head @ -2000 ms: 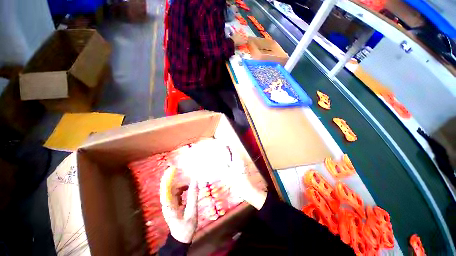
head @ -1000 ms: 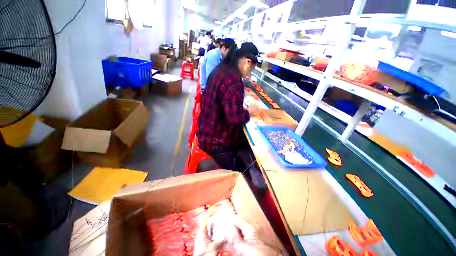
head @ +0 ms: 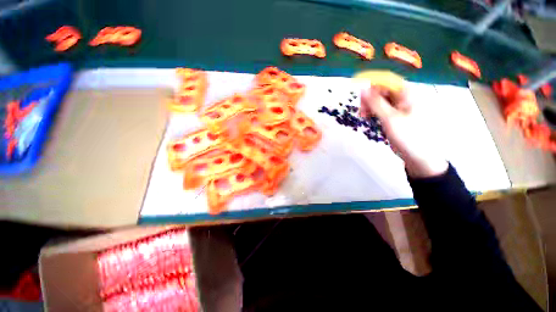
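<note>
Orange grip shells lie in a loose pile on the white work sheet in front of me. Small black pads are heaped on the sheet to the right of the shells. My right hand is over the right edge of the black pads, with a yellow finger cot showing at its far side. The hand is blurred, and I cannot tell whether its fingers hold anything. My left hand is not in view.
A green conveyor belt with spaced orange shells runs behind the bench. A blue tray and brown cardboard are at the left. An open carton holds packed pink-red rows at bottom left. More orange pieces lie at the right.
The view has turned from the carton and aisle to the bench. My hands were in the carton; now my right hand is at the black pads and my left is out of view.
</note>
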